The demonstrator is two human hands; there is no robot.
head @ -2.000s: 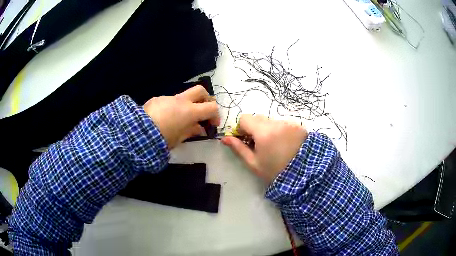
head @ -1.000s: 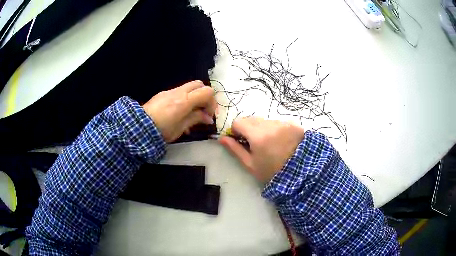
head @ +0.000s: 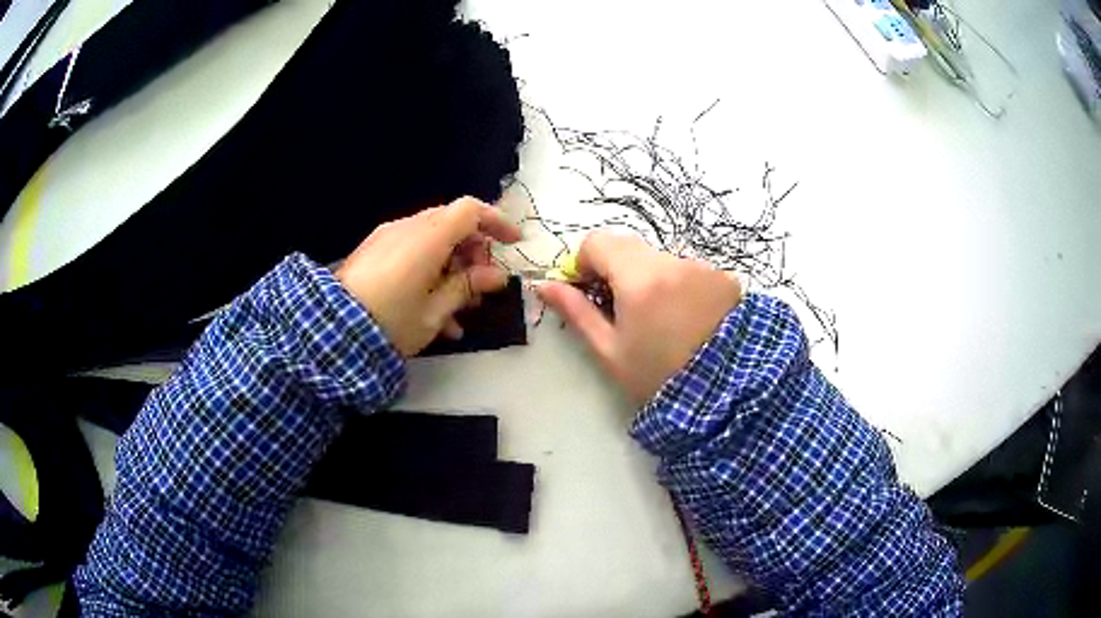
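Note:
My left hand (head: 423,272) is left of centre, fingers curled, with a thin dark thread tail (head: 495,256) at its fingertips. A black strap (head: 497,320) lies under and just below these fingers, its squared end showing. My right hand (head: 658,308) is closed around thread snips, mostly hidden in the palm. Their yellow part (head: 570,266) and pale tips (head: 531,275) point left, close to the left fingers. The snips cord (head: 697,567) hangs below the right sleeve. The large strap bundle (head: 362,133) lies beyond the left hand, ragged end facing right.
Dark thread waste (head: 694,211) lies tangled on the white table (head: 954,266) beyond my right hand. Separate straps (head: 447,471) lie below my left hand. A second bundle (head: 133,60) with a pale tie (head: 73,111) is upper left. A power strip (head: 893,36) is upper right.
Both hands have moved slightly up, away from the strap end. The left fingers have lifted and spread, uncovering more of the strap. The snips tips have risen with the right hand.

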